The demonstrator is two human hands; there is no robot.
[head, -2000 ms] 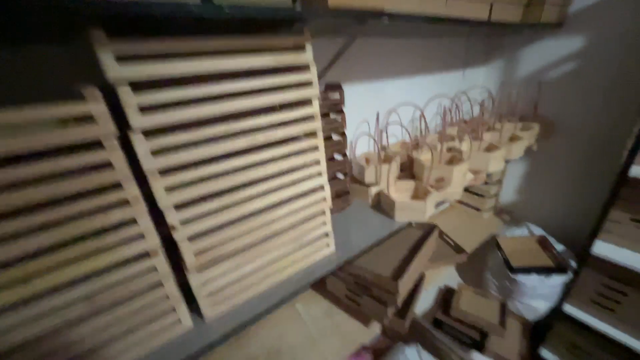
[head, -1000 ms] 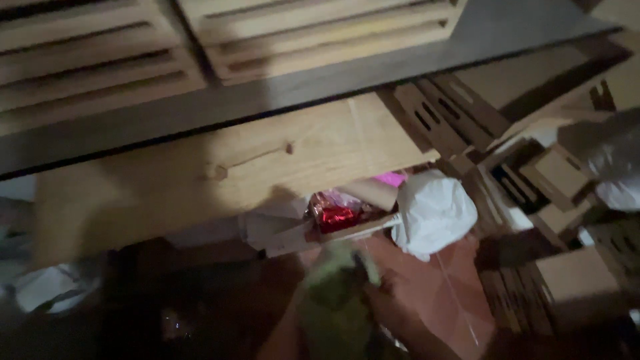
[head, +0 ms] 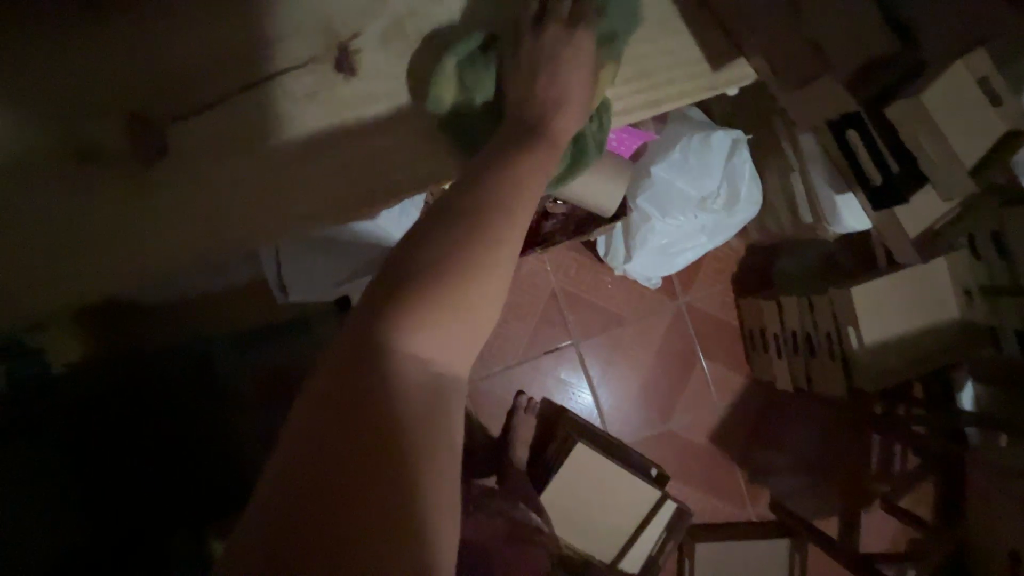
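Note:
My left hand (head: 552, 76) is at the top middle, on a bunched green cloth (head: 468, 72) that lies against a pale wooden board (head: 384, 104). The cloth spreads out on both sides of the hand, and its lower fold hangs over the board's front edge. My fingertips are dim and partly cut off by the top of the frame. The bare forearm crosses the middle of the view from below. A knot and a dark crack mark the board to the left of the cloth. My right hand is not visible.
Below the board are a white plastic bag (head: 692, 192), a pink item (head: 630, 141) and a brown roll (head: 596, 186). Slotted wooden boxes (head: 904, 308) stand at right. Framed panels (head: 604, 500) and a bare foot (head: 522, 428) are low on the tiled floor (head: 632, 360).
The green cloth, in front of the board a second ago, is now up on it under my left hand. The view has swung down from the slatted crates and handled baskets.

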